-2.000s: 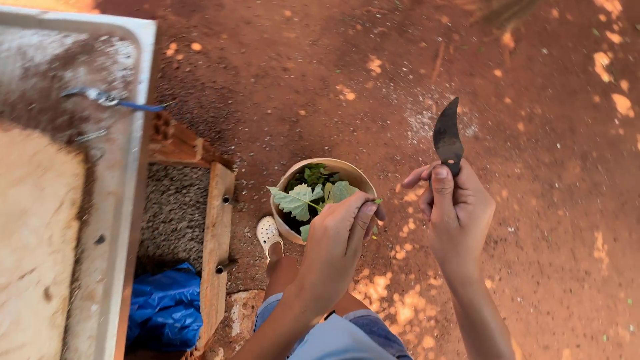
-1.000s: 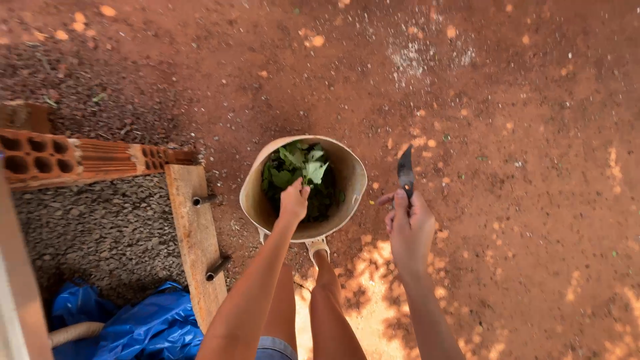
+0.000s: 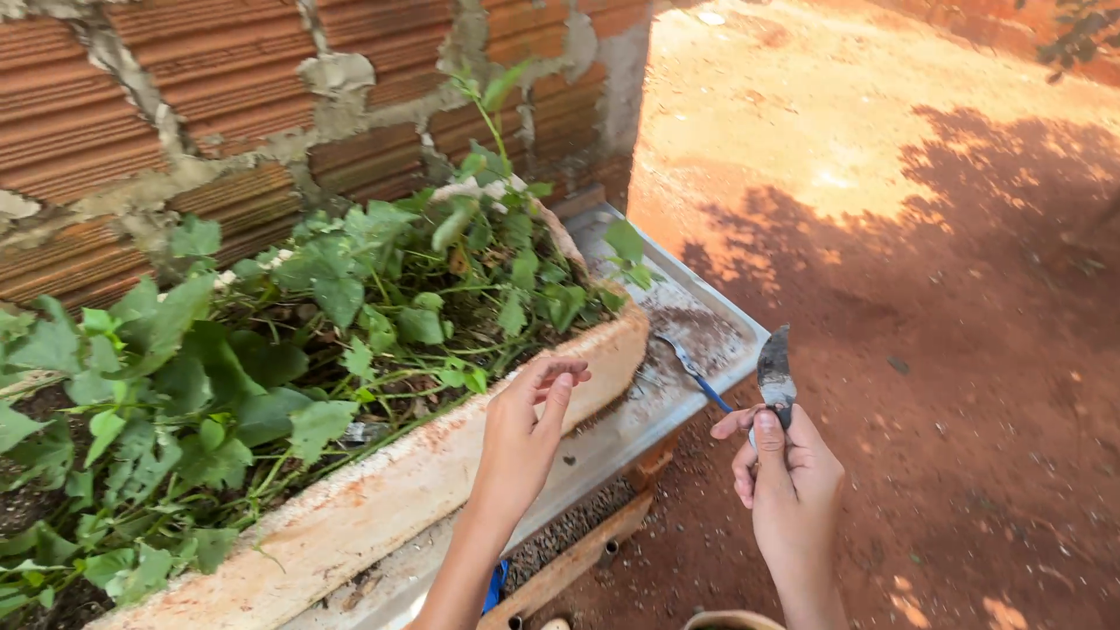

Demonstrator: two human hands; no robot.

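Observation:
My right hand [image 3: 787,481] grips a short knife [image 3: 776,372] with a dark, curved blade pointing up, over the bare ground beside the table. Nothing is in my left hand [image 3: 534,411]; its fingers are bent and apart, just in front of the long planter's pale rim [image 3: 437,468]. Leafy green vines [image 3: 341,289] fill the planter and trail over its edge. Only the rim of the bucket [image 3: 733,619] shows at the bottom edge, below my right hand.
The planter stands on a metal-edged table [image 3: 700,324] against a hollow-brick wall [image 3: 236,79]. A blue-handled metal utensil [image 3: 696,372] lies near the table's corner. Below are a wooden board [image 3: 582,560], gravel [image 3: 573,525] and a blue plastic sheet [image 3: 495,586]. Red soil spreads to the right.
The view has swung from the bucket up to the planter. My left hand, earlier holding leaves at the bucket, has let them go and is now by the planter. The knife stays in my right hand.

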